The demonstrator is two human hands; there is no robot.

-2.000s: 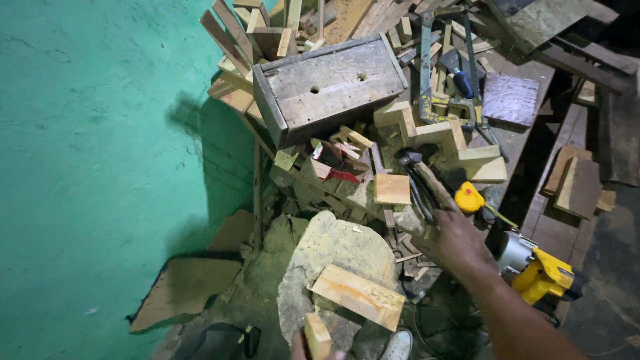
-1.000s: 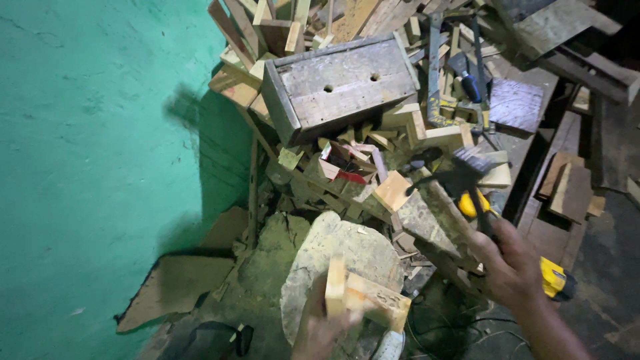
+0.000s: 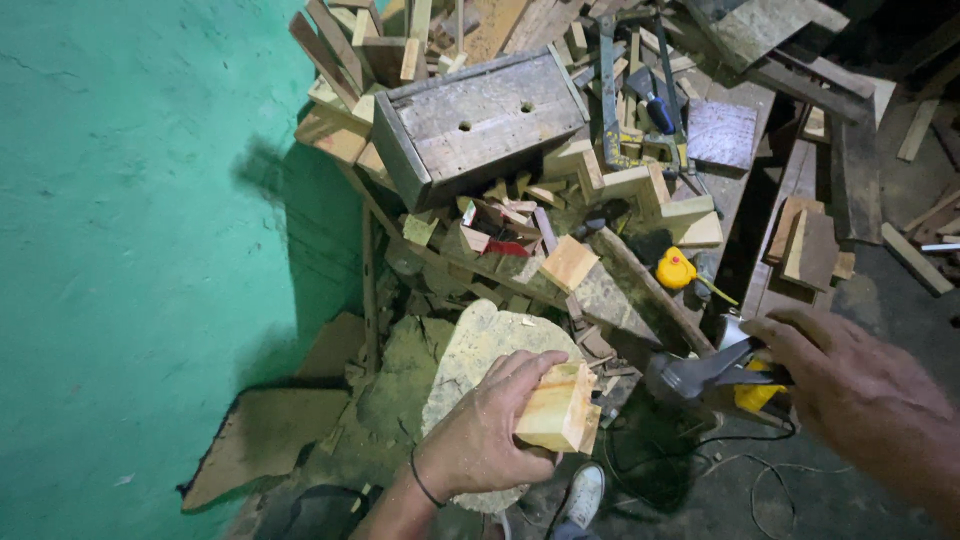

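My left hand (image 3: 499, 427) grips a pale wooden block piece (image 3: 559, 409) over a dusty, round-edged stump top (image 3: 465, 367). On the right, my right hand (image 3: 847, 375) is closed on a dark-headed hammer (image 3: 686, 375), partly blurred, its head close to the wood. A yellow tape measure (image 3: 676, 268) lies on the bench beyond, and a yellow power tool (image 3: 757, 386) shows partly behind the hammer and right hand. A small square wood block (image 3: 568, 263) rests past the stump.
A grey wooden box (image 3: 487, 112) with two holes stands on the cluttered bench. Zigzag-joined wood pieces (image 3: 637, 184), a hacksaw (image 3: 611, 97) and offcuts surround it. A green wall (image 3: 135, 225) rises at left. A cable (image 3: 772, 480) loops over the floor near a shoe (image 3: 585, 495).
My right hand went from over the bench to the right side, now with the hammer. The wood pieces on the stump are lifted in my left hand.
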